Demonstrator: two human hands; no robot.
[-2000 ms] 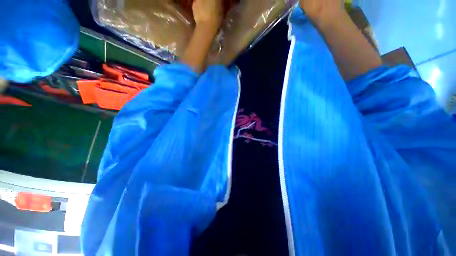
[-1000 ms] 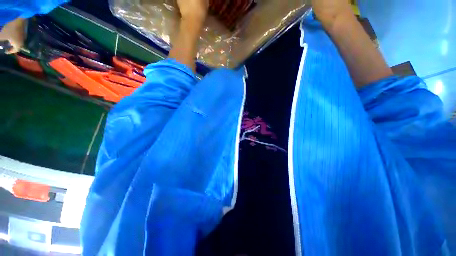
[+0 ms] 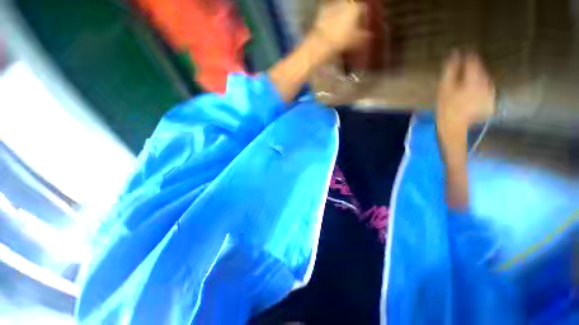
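A brown carton (image 3: 406,82) with divider ribs inside stands in front of me at the top of the view, blurred. My left hand (image 3: 339,26) is over its left part, beside a dark red patch (image 3: 371,44) inside, likely red bubble bags. Its fingers are blurred and I cannot tell if it holds anything. My right hand (image 3: 466,92) is at the carton's near edge, fingers bent and blurred. Clear liner film (image 3: 336,82) shows near the carton's near left corner.
A pile of red-orange bubble bags (image 3: 206,38) lies on the green-topped bench (image 3: 95,63) to the left. A white bright surface (image 3: 63,120) is at the far left. Blue floor with a yellow line (image 3: 546,238) shows at the right.
The view has turned, and more of the carton shows at the upper right. Both hands appear lower in the view. The other person's blue cap and hand at the upper left are out of view.
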